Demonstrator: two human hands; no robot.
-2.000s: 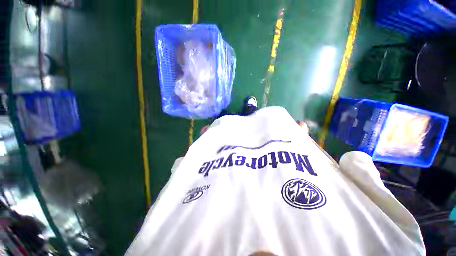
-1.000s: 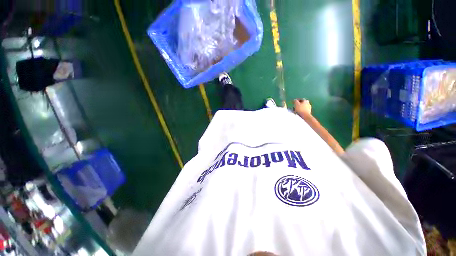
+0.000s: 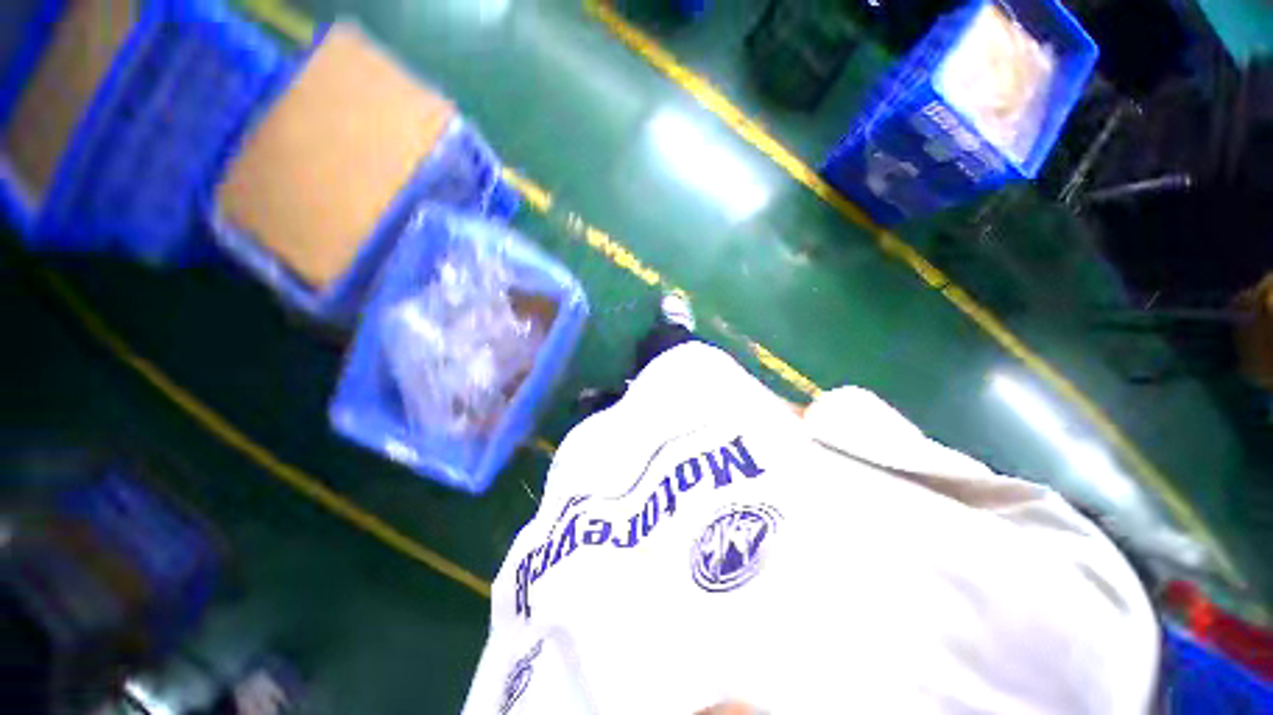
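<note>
A blue plastic crate point(image 3: 542, 405) is on or just above the green floor, left of the picture's centre; I cannot tell which. Crumpled clear plastic film point(image 3: 447, 342) lies inside it, with some tan cardboard showing at its right side. My left hand is not visible. My right hand is not visible either; only a tiny skin-coloured patch shows at the edge of the white shirt, too small to identify.
A blue crate topped with flat cardboard point(image 3: 335, 154) stands directly beyond the film crate. More blue crates point(image 3: 168, 126) are at upper left. Another blue crate stack point(image 3: 921, 154) with whitish contents is at upper right. Yellow floor lines point(image 3: 894, 252) cross diagonally. A shoe point(image 3: 677, 309) shows ahead.
The view has turned, and the cardboard-topped crate and others have come in at upper left. The film crate appears lower and further left. My right hand, visible before, is out of sight.
</note>
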